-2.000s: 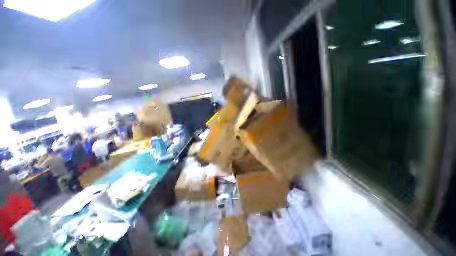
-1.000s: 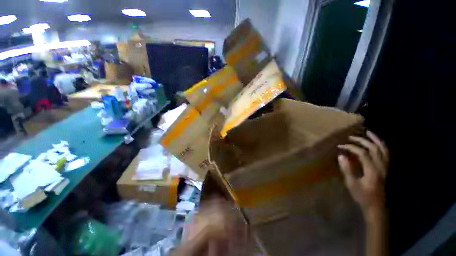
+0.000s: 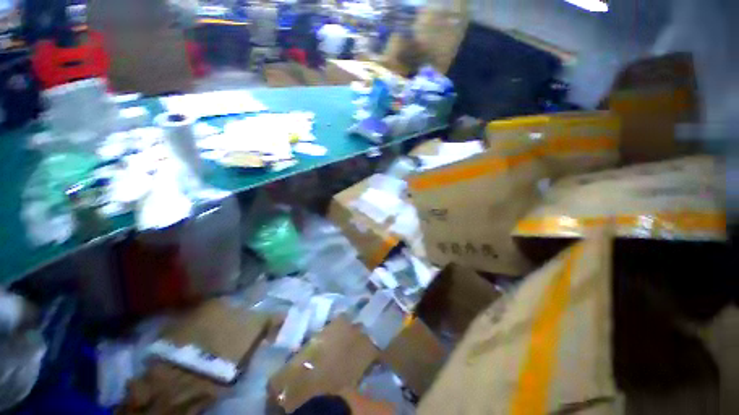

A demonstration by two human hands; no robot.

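Observation:
A large open brown carton [image 3: 519, 348] with orange tape stands tilted at the lower right, its inside dark. A small blurred patch of skin, apparently my left hand or wrist [image 3: 369, 403], shows at the bottom edge beside a dark patch. It is left of the carton and mostly cut off; its fingers and any grip cannot be seen. My right hand is not in view.
More taped cartons [image 3: 470, 215] lean behind the open one. Flattened cardboard [image 3: 324, 365], white pieces and clear plastic cover the floor. A green-topped table [image 3: 324, 121] at left holds white pieces and a green bag. A red stool [image 3: 69, 61] stands beyond.
The view has swung left and down. The open carton now lies further right and is turned. My right hand, seen on its edge earlier, has left the picture.

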